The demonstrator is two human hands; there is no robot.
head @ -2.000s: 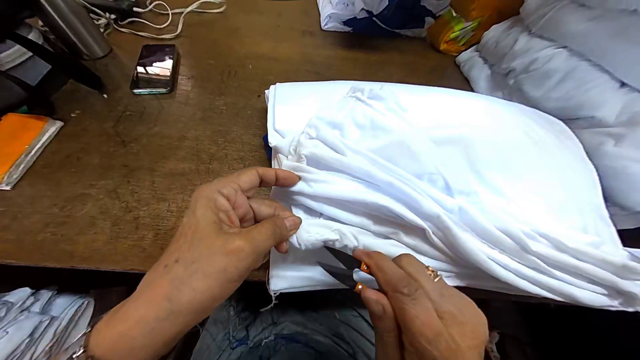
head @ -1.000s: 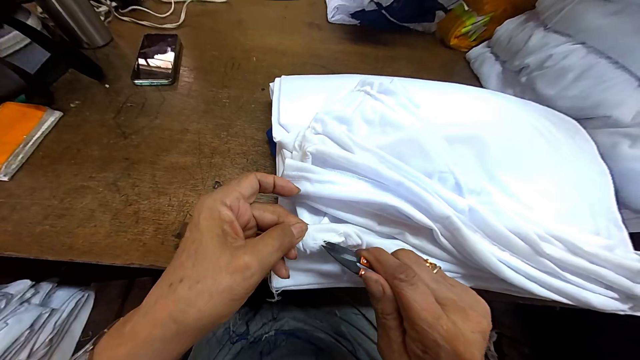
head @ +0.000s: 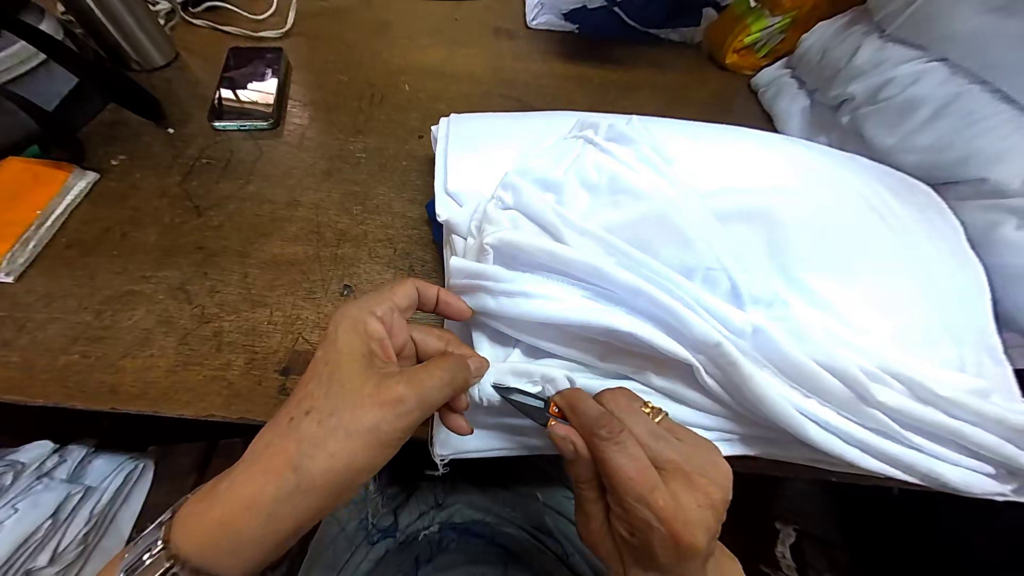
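Observation:
White cloth lies in folds on a wooden table, gathered toward its lower left edge. My left hand pinches that edge between thumb and fingers, its index finger resting farther up on the fabric. Small thread snips with dark blades and orange parts are held in my right hand, which wears a gold ring. The blade tips nearly meet beside the pinched edge, just right of my left thumb. My right palm hides the rest of the snips.
A phone lies at the back left, near a metal bottle and a white cord. An orange packet sits at the left edge. More white cloth is heaped at the right, by an orange bag.
The snips' blades, spread apart two seconds ago, have come together, and their tips have moved left toward my left thumb. My left hand keeps its pinch on the cloth.

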